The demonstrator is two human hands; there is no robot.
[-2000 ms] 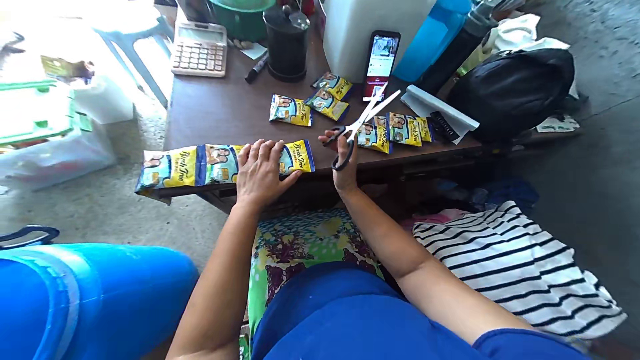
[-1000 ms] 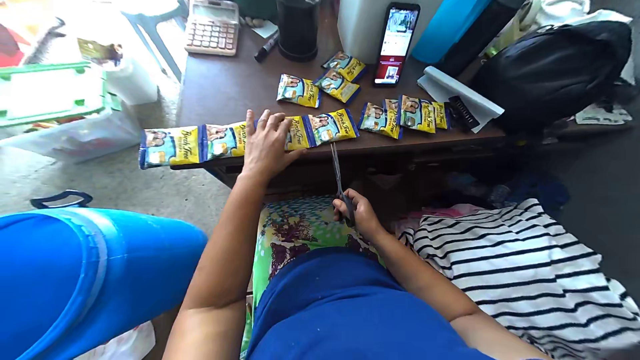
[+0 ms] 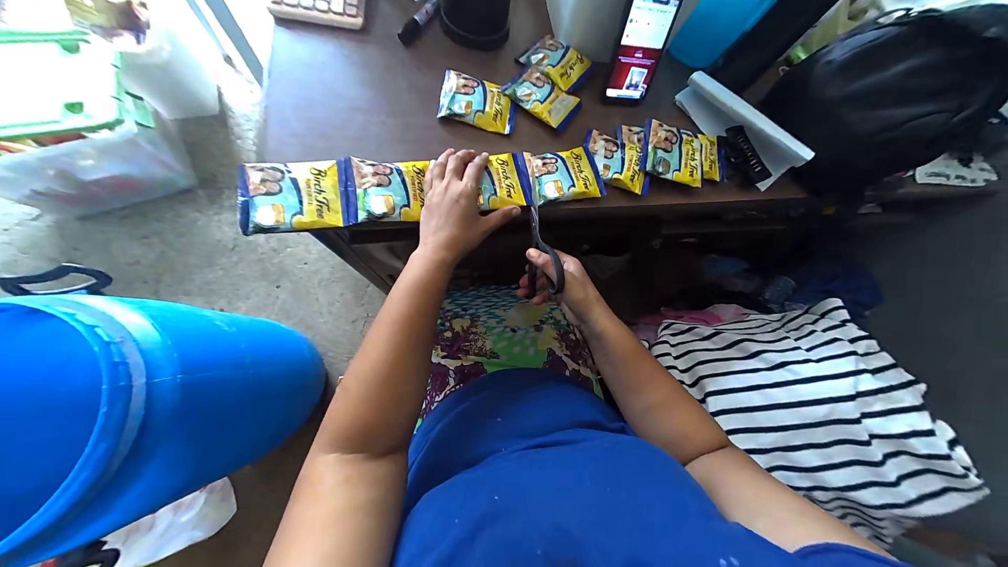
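A strip of joined Birch Tree sachets lies along the table's front edge, its left end jutting past the table. My left hand presses flat on the strip, fingers over one sachet. Black-handled scissors are in my right hand, just below the edge; their blades are at the seam left of the rightmost sachet of the row. Whether that seam is cut through I cannot tell. Separate sachets lie behind the strip, and several more sit to its right.
Behind stand a smartphone, a dark cup and a calculator. A marker lies near the cup. A black bag and folded paper are at right. A blue barrel stands lower left, striped cloth lower right.
From above the table two seconds ago, the scissors have come down to the strip's front edge, and their blades now meet a seam. My left hand stays on the strip.
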